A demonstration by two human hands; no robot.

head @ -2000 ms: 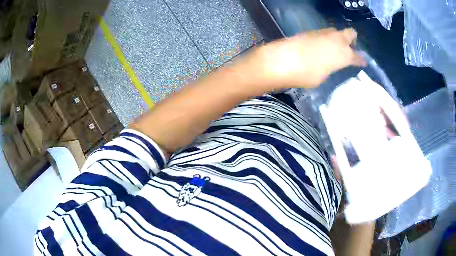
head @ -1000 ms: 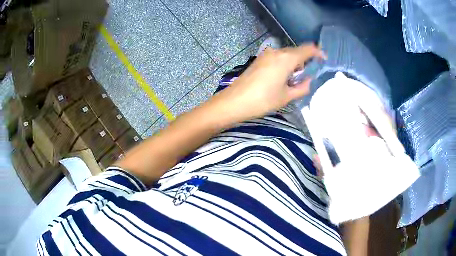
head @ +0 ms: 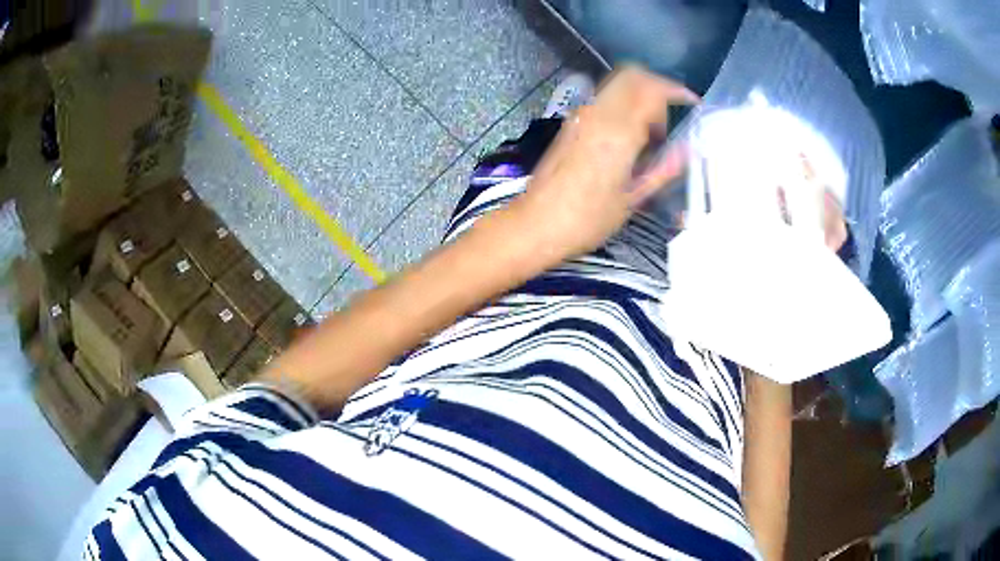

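A white security camera housing point(head: 773, 307) with slots near its top is glaringly bright. A clear ribbed air-column bag point(head: 817, 82) spreads behind and around its upper end; how far the housing sits inside is unclear. My right hand point(head: 830, 219) is mostly hidden behind the housing and supports it, with some fingers showing at its right side. My left hand point(head: 625, 148) is blurred at the bag's left edge, thumb and forefinger apart. The camera's black front is not visible.
More air-column bags point(head: 949, 219) lie on the dark bench mat point(head: 647, 38) at the right. Small brown boxes point(head: 192, 285) are stacked on the floor at left, beside a large open carton point(head: 121, 132). A yellow line point(head: 285, 181) crosses the speckled floor. Brown cardboard point(head: 839, 471) shows at lower right.
The white housing has moved up and slightly left from its place at lower right and has tilted. My left hand has moved from the bag's top to its left edge, its fingers spreading.
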